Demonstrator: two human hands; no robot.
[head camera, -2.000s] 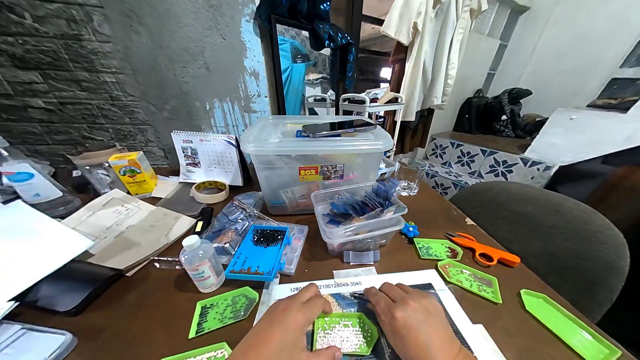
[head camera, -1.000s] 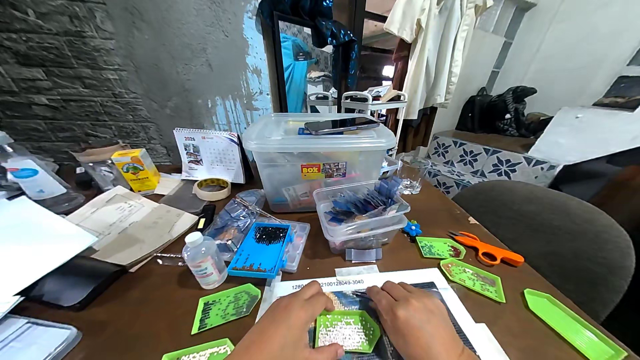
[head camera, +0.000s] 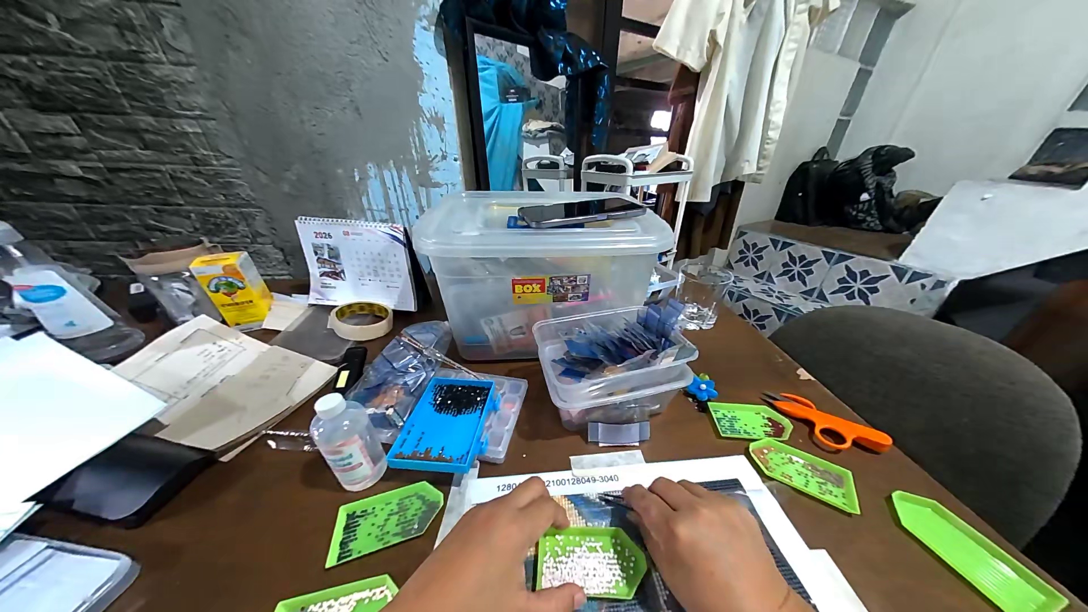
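My left hand (head camera: 501, 552) holds the left edge of a green plastic tray (head camera: 639, 563) filled with white beads. Beside it, my right hand (head camera: 710, 544) rests on the diamond painting canvas (head camera: 778, 527) with dark tweezers (head camera: 614, 501) between its fingers; their tips point left over the picture. What the tips touch is too small to tell. Under the tray, part of the canvas is hidden. More green trays with beads stand to the left (head camera: 382, 520) and to the right (head camera: 806, 476).
A white-capped bottle (head camera: 348, 446), a blue bead tray (head camera: 444, 425) and a clear container of small packets (head camera: 612, 378) stand behind the canvas. Orange-handled scissors (head camera: 837, 425) lie at the right, near a long green tray (head camera: 977, 552). A large lidded plastic box (head camera: 544, 280) stands further back.
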